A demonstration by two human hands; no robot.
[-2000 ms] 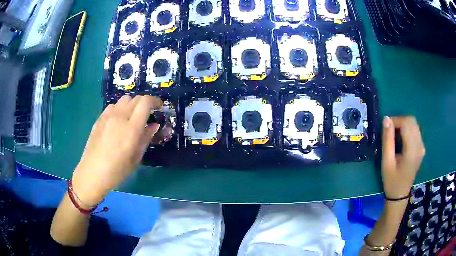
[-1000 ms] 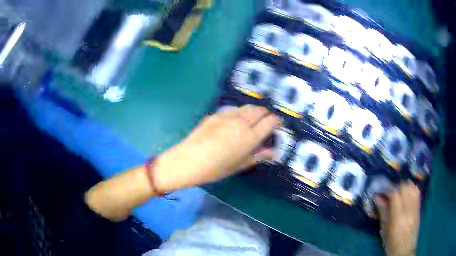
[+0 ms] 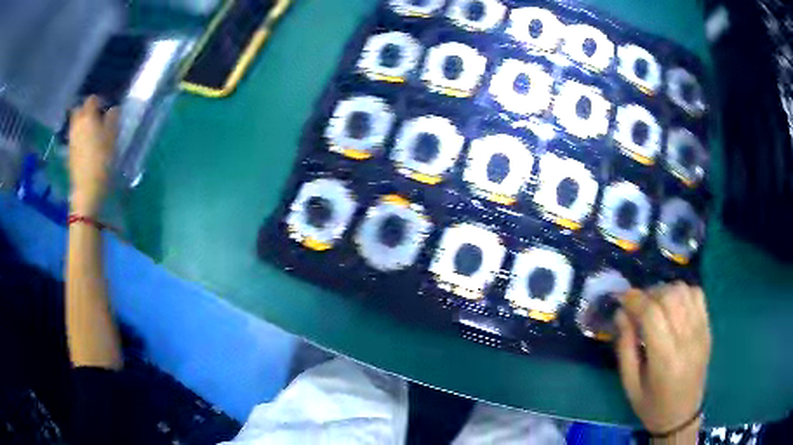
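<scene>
A black blister tray (image 3: 383, 300) lies tilted in view on the green mat, with rows of silver-white electronic modules (image 3: 468, 261) in its pockets. One front-row module (image 3: 393, 233) has its orange edge on the far side. My right hand (image 3: 665, 348) is at the tray's front right corner, fingertips on a module (image 3: 602, 300); whether it grips it is hidden. My left hand (image 3: 91, 143) is at the far left, at the black strips (image 3: 113, 74) beside a glossy clear carrier (image 3: 148, 104); its fingertips are small and blurred.
A smartphone in a yellow case (image 3: 233, 43) lies between the carrier and the tray. A dark stack of trays (image 3: 756, 130) stands at the right. The green mat (image 3: 217, 191) has a curved near edge, with blue surface below. Blurred clear material lies upper left.
The view has turned and shifted. My left hand has left the tray's front-left modules and moved to the black strips. My right hand has come from beside the tray onto its front right module.
</scene>
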